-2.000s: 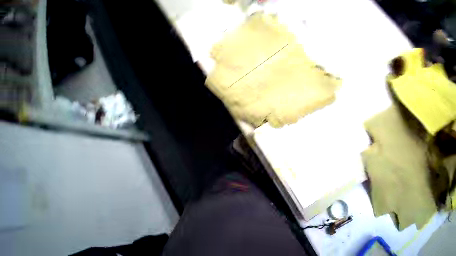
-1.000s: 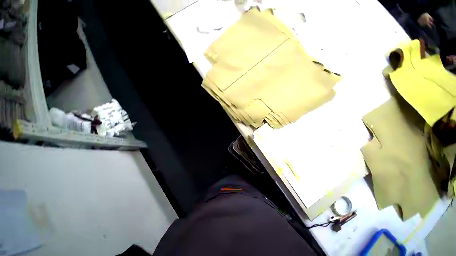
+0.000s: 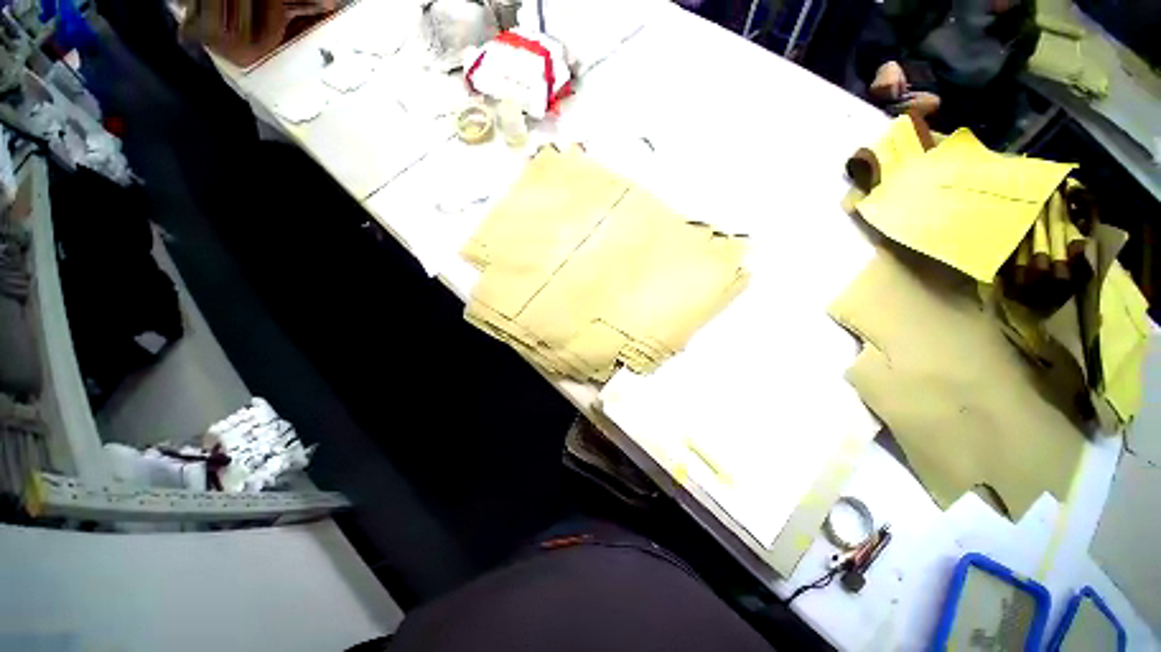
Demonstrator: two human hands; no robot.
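Neither of my hands shows in the head view. The white positioning board [image 3: 751, 427] lies at the near table edge, with a yellow tape strip on it. A stack of tan panels [image 3: 598, 261] with seam lines and notched edges lies left of the board. Dull tan panels [image 3: 955, 382] lie right of it, partly under a heap of bright yellow panels [image 3: 955, 198] with brown rolls. A pale tape roll [image 3: 848, 522] and thin pen-like tools [image 3: 870, 553] with a black cord lie below the board. Two blue-rimmed trays [image 3: 950, 609] are at the bottom right; one holds small bits.
The white table [image 3: 764, 140] runs from upper left to lower right. A white bundle with a red band [image 3: 520, 73] and another tape roll [image 3: 474, 124] are at its far end. A person in dark clothing [image 3: 949, 64] is across the table. A shelf [image 3: 178, 501] stands left, beyond dark floor.
The view has shifted, so the table things sit further left and lower. The white bundle, far tape roll and second blue tray now show. No object has visibly moved on the table.
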